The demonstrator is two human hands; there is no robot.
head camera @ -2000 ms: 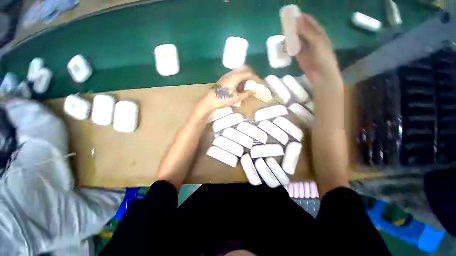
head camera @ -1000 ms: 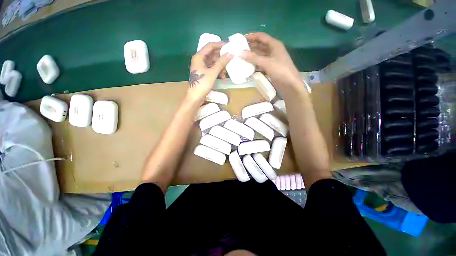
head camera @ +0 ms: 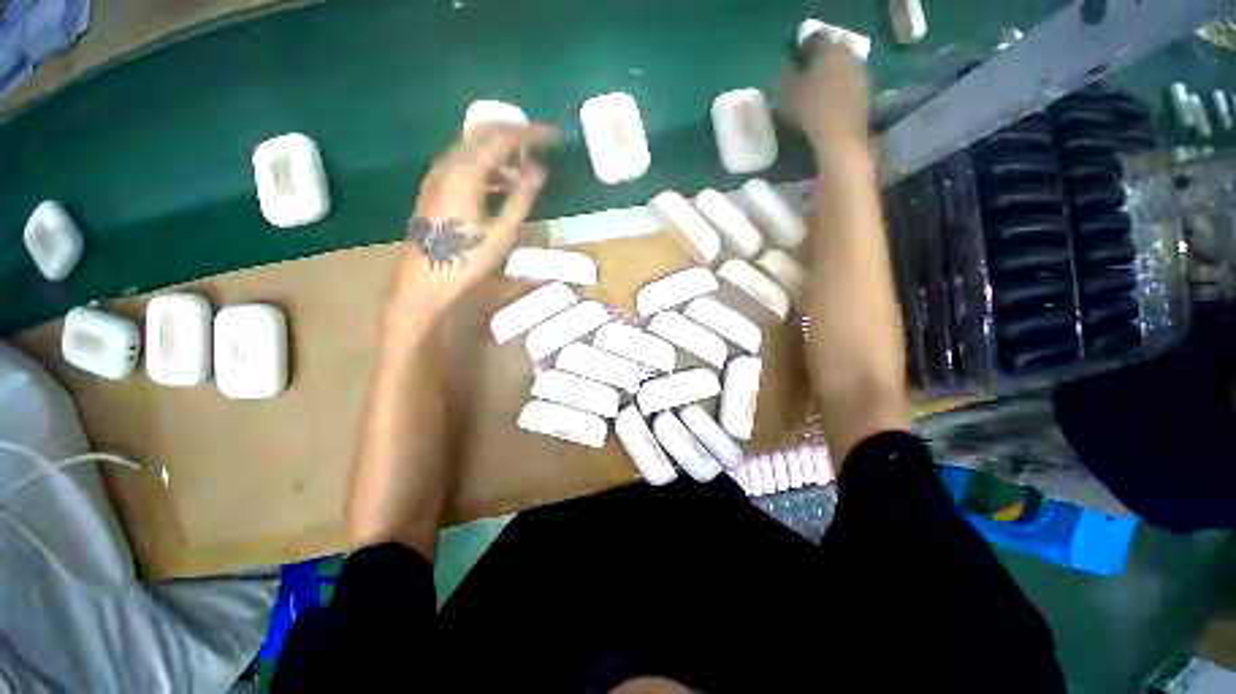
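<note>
My left hand (head camera: 475, 190), bare with a dark mark on its back, is over the near edge of the green belt. Its fingers are apart, just below a white case (head camera: 495, 118) that it partly covers. My right hand (head camera: 824, 98) reaches to the far side of the belt at a white case (head camera: 836, 38). It is blurred, and its grip is unclear. Two white cases (head camera: 615, 137) (head camera: 744, 130) lie broad face up on the belt between my hands. Several white cases on edge (head camera: 606, 366) are clustered on the cardboard-covered bench.
Three cases (head camera: 252, 350) lie in a row at the bench's left. More cases (head camera: 290, 179) are on the belt (head camera: 407, 82). Black ribbed trays (head camera: 1071, 244) in clear film stand right, beside a slanting grey metal bar (head camera: 1044, 95). A person's grey sleeve (head camera: 61, 515) is at left.
My hands have parted from the white cases held together over the belt. My left hand has moved left, my right hand far and right. Two cases now lie broad face up between them.
</note>
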